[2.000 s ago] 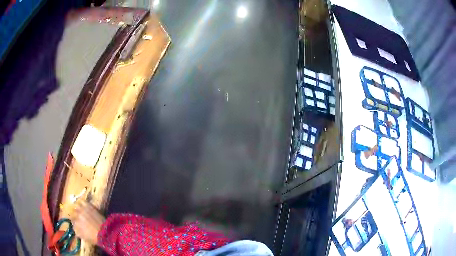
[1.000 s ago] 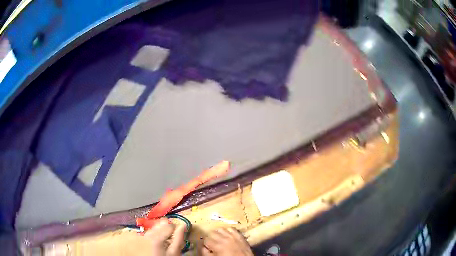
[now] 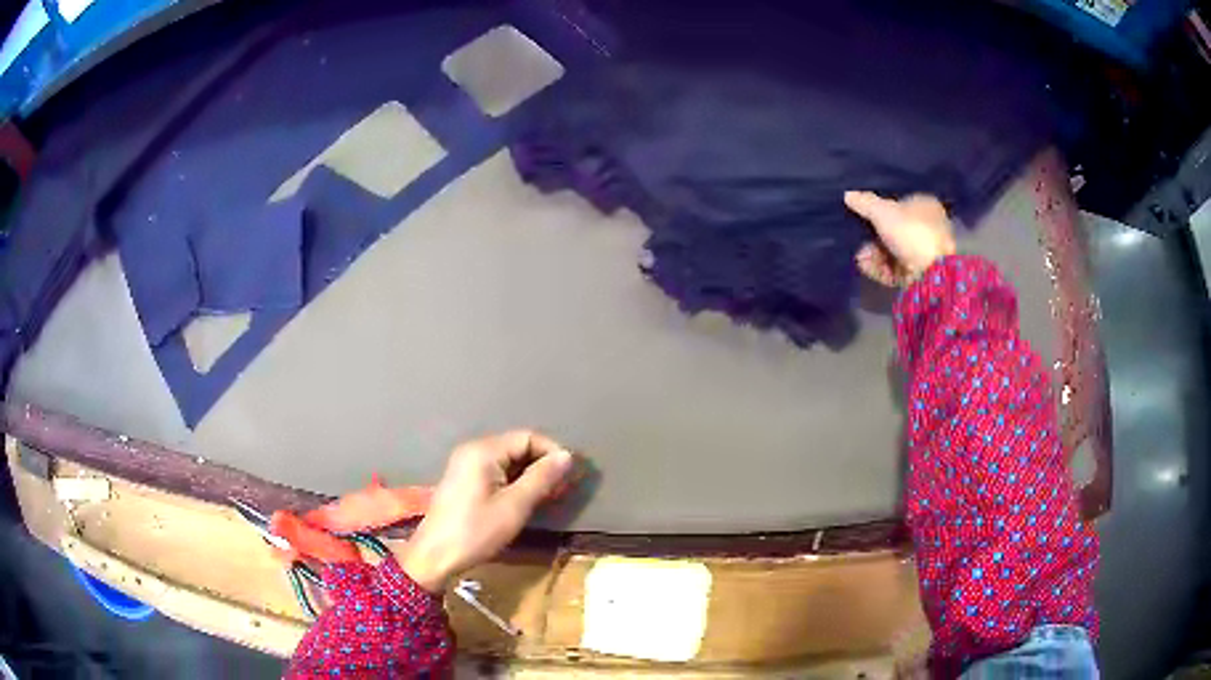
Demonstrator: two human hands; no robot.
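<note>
Dark navy-purple cloth lies across the grey sheet, its ragged edge towards me. My right hand is at this cloth's right part, thumb stretched out and fingers curled; I cannot tell if it grips the cloth. My left hand is over the sheet's near edge, fingers loosely curled, nothing seen in it. Scissors with teal loops and an orange-red strip lie on the near edge beside my left wrist, partly hidden by my sleeve.
Cloth with cut-out openings lies at the left. A wooden bed edge runs along the front with a pale square on it. A dark red board edge is at right. Blue press parts are at the top; a blue round rim shows lower left.
The view has turned and the bed lies more squarely ahead. My hands have left the scissors area: the right reaches up to the cloth, the left is over the sheet. The scissors lie released.
</note>
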